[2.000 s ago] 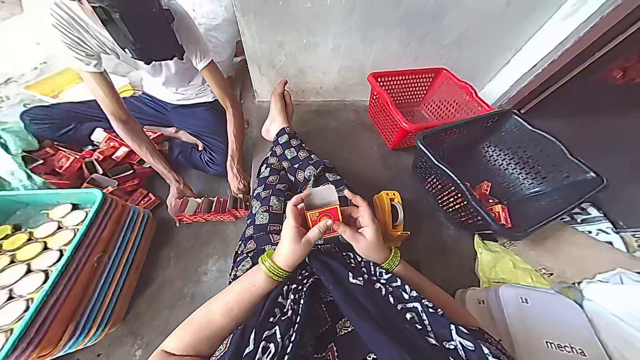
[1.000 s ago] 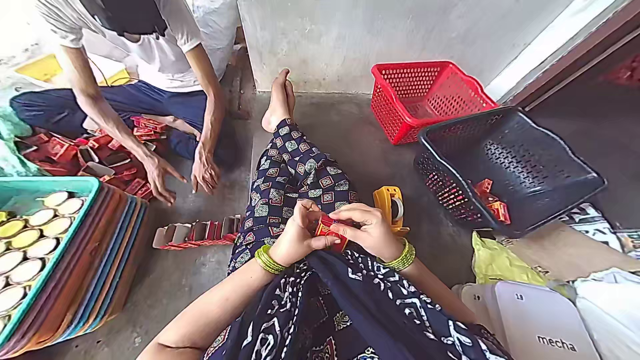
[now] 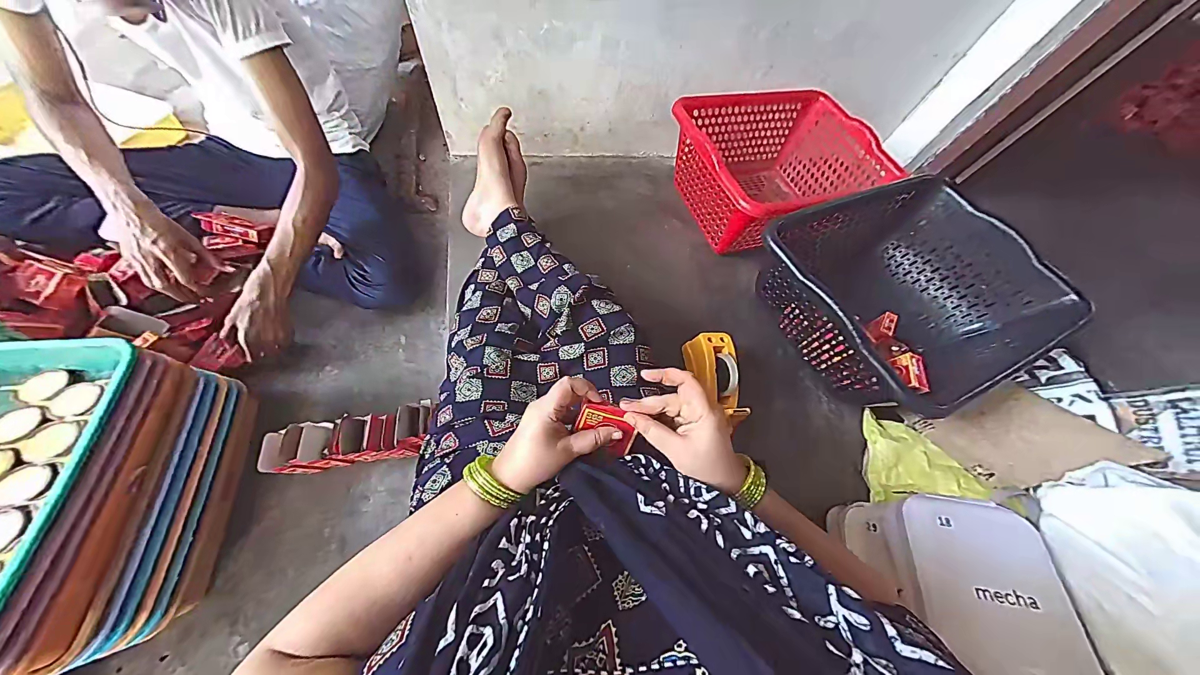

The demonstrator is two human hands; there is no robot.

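A small red cardboard box point(image 3: 605, 424) with yellow print is held over my lap. My left hand point(image 3: 553, 433) grips its left side, thumb across the front. At its right edge, the fingers of my right hand point(image 3: 682, 427) touch the box, thumb and index close together. The box's top looks closed. Just beyond my right hand stands a yellow tape dispenser point(image 3: 710, 370) with a roll of tape. Left of my legs, a row of open red boxes point(image 3: 347, 441) lies on the floor. A few red boxes point(image 3: 905, 361) lie inside a black plastic basket point(image 3: 975, 272).
A co-worker's hands point(image 3: 216, 291) rest among a heap of red boxes point(image 3: 56, 291) at the left. Stacked trays point(image 3: 141, 487) with round pale items stand nearer. A red plastic basket point(image 3: 717, 187) is by the wall; pale plastic lids point(image 3: 984, 572) lie at the right.
The box in my hands showed an open flap two seconds ago and now looks closed. The co-worker's hands have moved from the row of boxes to the heap.
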